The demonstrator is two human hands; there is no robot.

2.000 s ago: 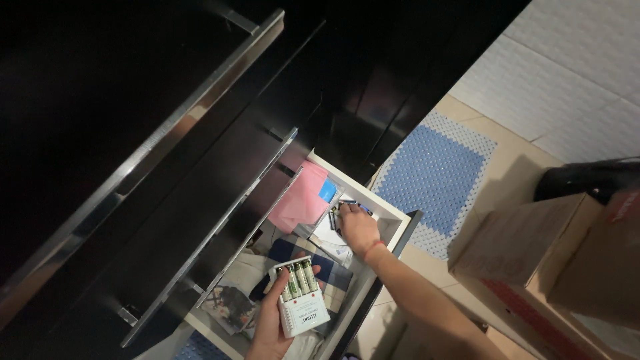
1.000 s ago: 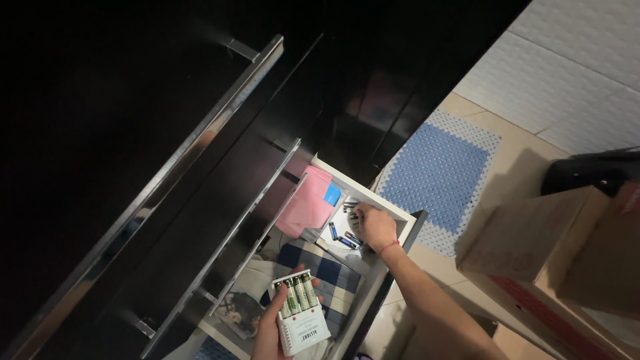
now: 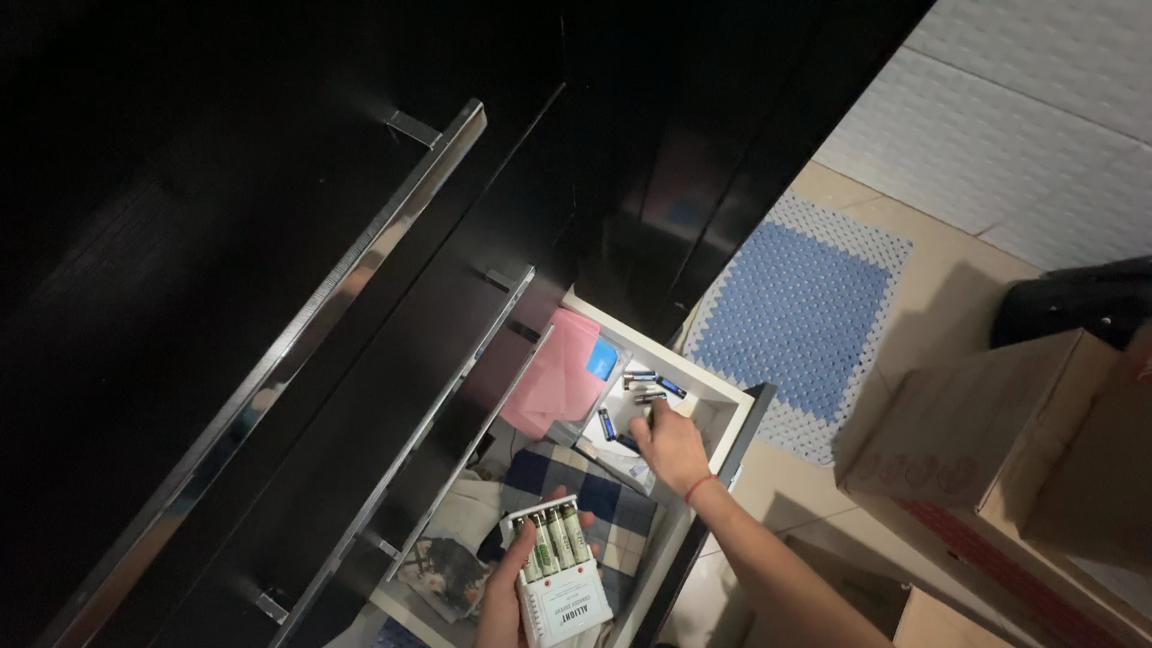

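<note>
My left hand (image 3: 509, 589) grips a white battery charger (image 3: 565, 605) with several green-and-white cylindrical batteries (image 3: 551, 540) in its slots. It is over the open drawer (image 3: 731, 416), above a blue checked cloth (image 3: 580, 481). My right hand (image 3: 670, 445) reaches into the drawer's far right part, fingers bent down among loose dark-and-blue batteries (image 3: 606, 425) lying on a white surface. Its fingertips are partly hidden, so whether they hold a battery cannot be told. A pink cloth (image 3: 560, 373) and a blue item (image 3: 602, 359) lie left of these batteries.
Black drawer fronts with long metal handles (image 3: 360, 261) fill the left, overhanging the open drawer. Beyond the drawer a blue-and-white crocheted mat (image 3: 805, 315) lies on the tiled floor. Cardboard boxes (image 3: 972, 423) stand at the right, with a black object (image 3: 1071, 297) behind them.
My right hand has shifted within the battery area, where more loose batteries show than two seconds ago. My left hand still holds the charger over the drawer.
</note>
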